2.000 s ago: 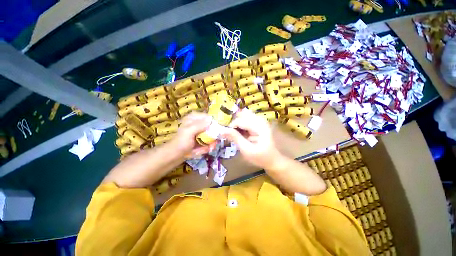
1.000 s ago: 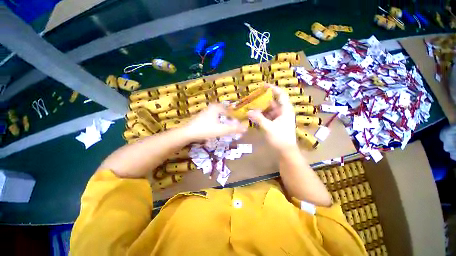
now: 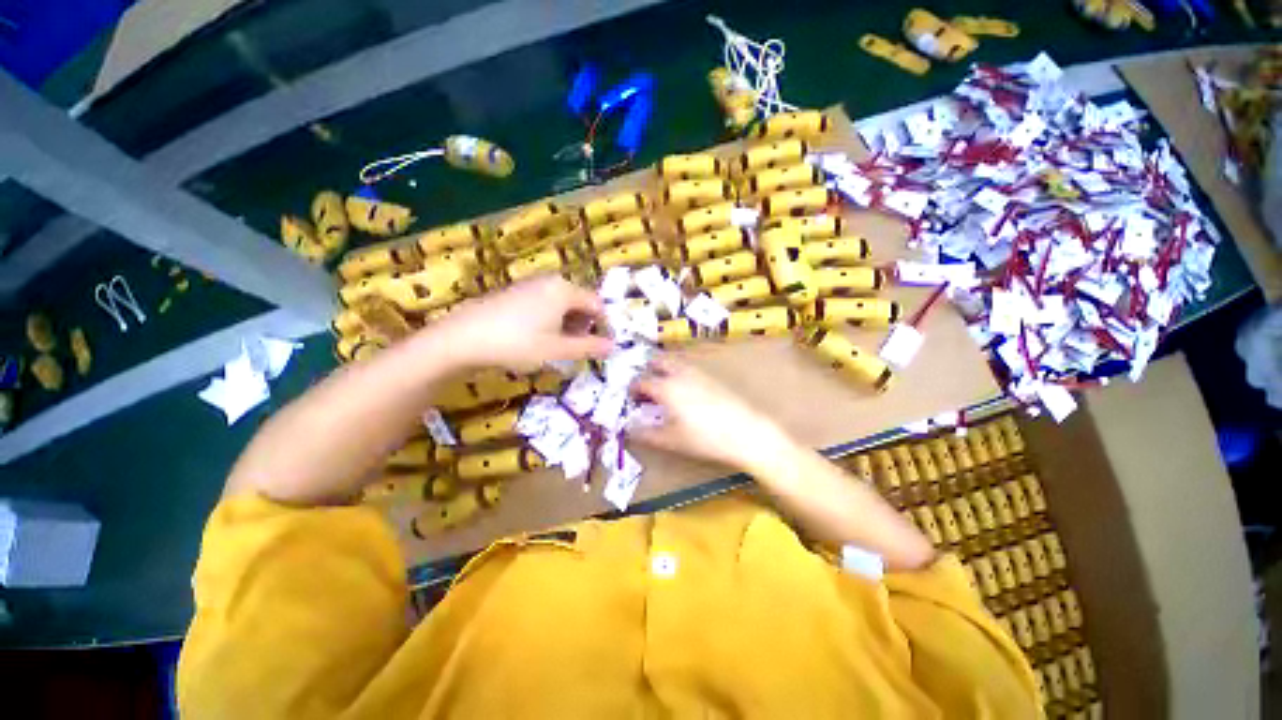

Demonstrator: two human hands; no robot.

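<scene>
My left hand (image 3: 541, 326) is over the left-upper side of the small central heap of white wired pieces (image 3: 562, 429); its fingertips are at the white squares. My right hand (image 3: 689, 411) is at the right side of the same heap, fingers bent against it. Whether either hand grips a piece cannot be told. Yellow housings (image 3: 727, 267) lie in rows on the brown work board (image 3: 787, 401) around and behind my hands. More housings lie at the board's lower left, beside the heap.
A large heap of white wired pieces (image 3: 1076, 232) lies at right. A storage carton (image 3: 1146, 535) with rows of housings is at lower right. Blue cylinders (image 3: 636, 113), white cord (image 3: 752, 63) and white scrap (image 3: 246, 380) lie on the green belt. A grey rail (image 3: 169, 211) crosses upper left.
The yellow housing held up between my hands is no longer in them. Both hands have moved down to the central heap, and white pieces now spread further up the board.
</scene>
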